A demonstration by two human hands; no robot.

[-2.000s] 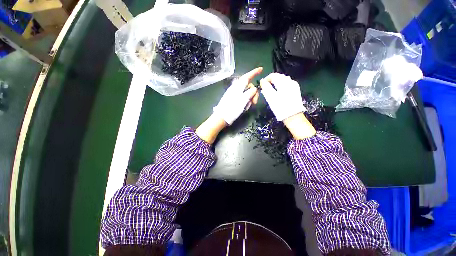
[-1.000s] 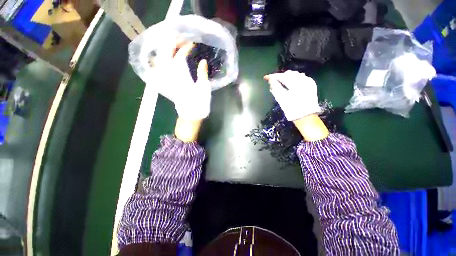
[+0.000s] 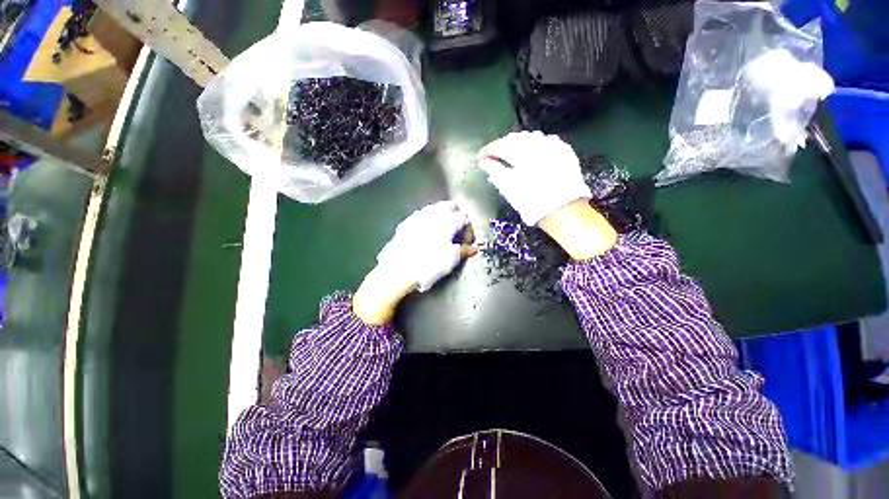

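Note:
A loose pile of small black parts [image 3: 531,255] lies on the dark green bench top. My left hand [image 3: 429,246], in a white glove with bare fingertips, is low over the bench at the pile's left edge, fingers bent; whether it holds a part cannot be told. My right hand [image 3: 536,175], gloved alike, is over the pile's upper side with fingers curled; its fingertips are too blurred to show whether a part is in them. The open clear-white plastic bag [image 3: 229,122] at upper left holds many similar black parts [image 3: 343,122].
Dark ribbed blocks [image 3: 570,54] stand at the back, beside a shiny-topped device [image 3: 456,21]. A crumpled clear bag [image 3: 697,107] with a white bundle [image 3: 780,93] lies right. A long dark strip [image 3: 846,185] lies at the right edge. Blue bins [image 3: 809,390] stand right, a carton [image 3: 83,58] far left.
My left hand has left the parts bag and come down to the pile's left edge. My right hand has moved slightly left. The whole view has shifted a little.

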